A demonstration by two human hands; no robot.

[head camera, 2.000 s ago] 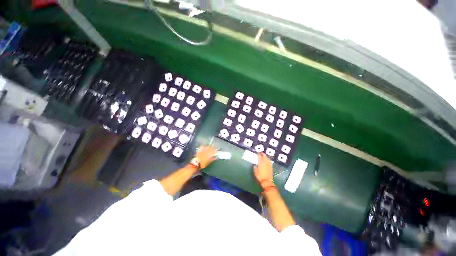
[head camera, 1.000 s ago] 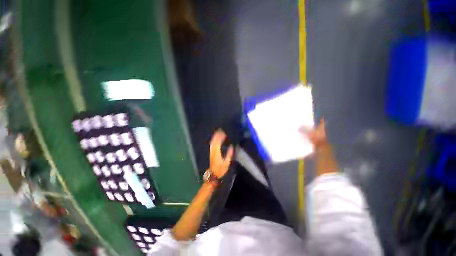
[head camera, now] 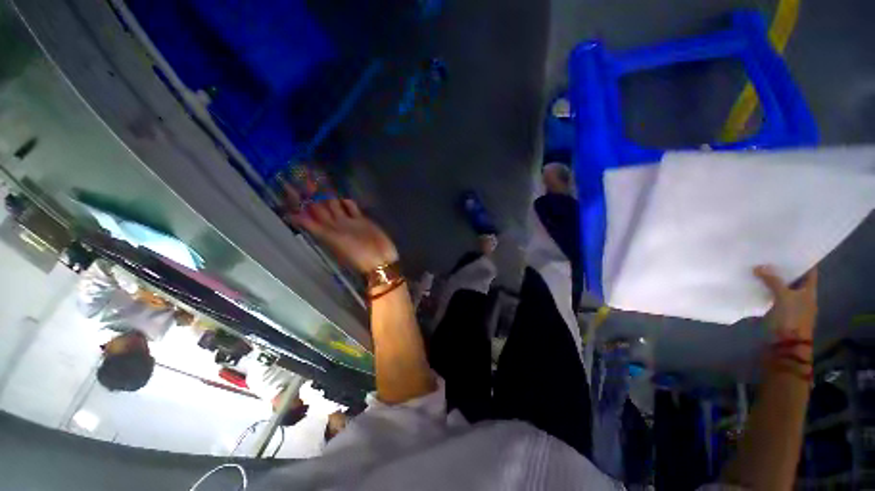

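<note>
The blue plastic stool (head camera: 597, 182) is at the right, its open legs toward the top of the picture. A white pad or cover (head camera: 715, 235) lies over its seat. My right hand (head camera: 794, 305) grips the seat edge at the lower right, thumb on the white cover; its other fingers are partly hidden. My left hand (head camera: 347, 233) is empty, fingers spread, beside the bench edge; its fingertips are blurred.
The green-topped bench (head camera: 125, 168) runs diagonally along the left, with a pale blue sheet (head camera: 144, 237) on it. Blue plastic items (head camera: 240, 58) are beyond my left hand. People in white coats are beyond the bench. Yellow lines mark the grey floor.
The view has turned along the bench. The trays of white housings are out of view. The stool now shows its legs, still in my right hand. My left hand is now beside the bench edge.
</note>
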